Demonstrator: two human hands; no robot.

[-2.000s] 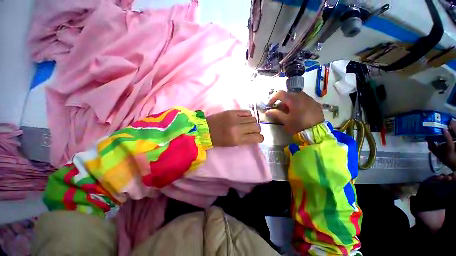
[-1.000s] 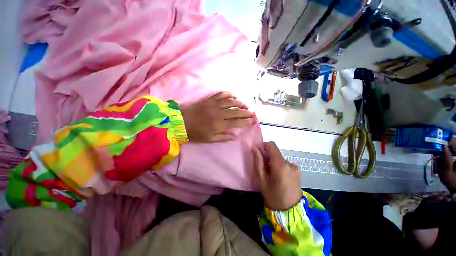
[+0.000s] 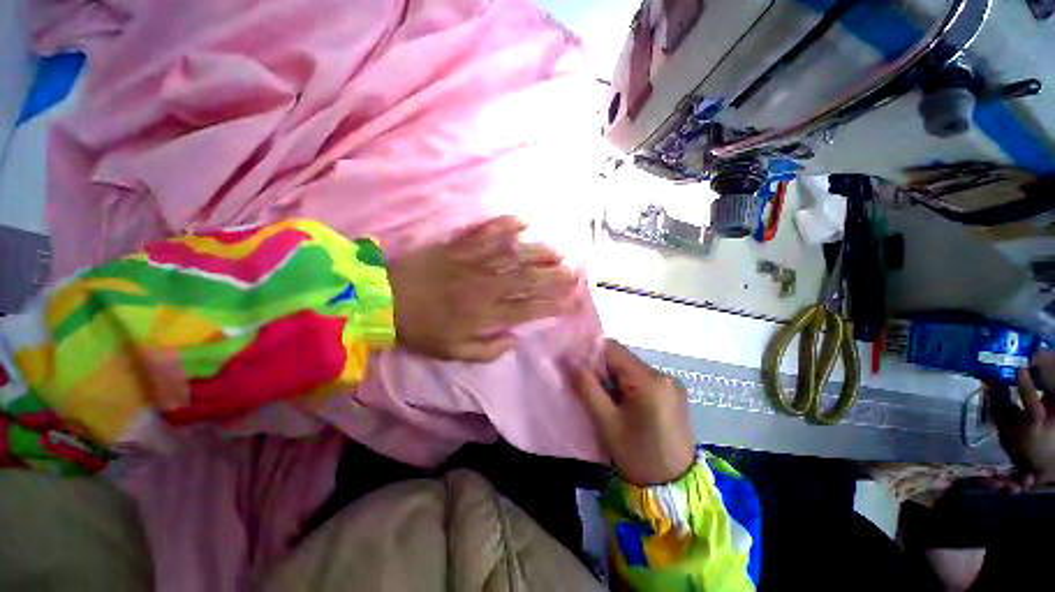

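A large pink cloth (image 3: 278, 127) lies heaped left of the sewing machine head (image 3: 810, 81) and hangs over the table's front edge. My left hand (image 3: 480, 289) lies flat on the cloth, fingers pointing right towards the bright lamp glare. My right hand (image 3: 642, 416) pinches the cloth's right edge between thumb and fingers near the table's front edge. The needle area is lost in the glare. A small silver metal piece (image 3: 657, 228) sits on the machine bed right of the cloth.
Scissors with gold-yellow handles (image 3: 812, 364) lie right of my right hand. Beyond are a small brass-coloured part (image 3: 776, 276), red and blue snips (image 3: 775, 208), a white scrap (image 3: 820, 211) and a blue box (image 3: 969, 347). Another person's hand (image 3: 1027, 419) is at the far right.
My right hand has come from the metal piece on the bed down to the cloth's right edge. My left hand has moved left, its fingers now more spread. The view has shifted.
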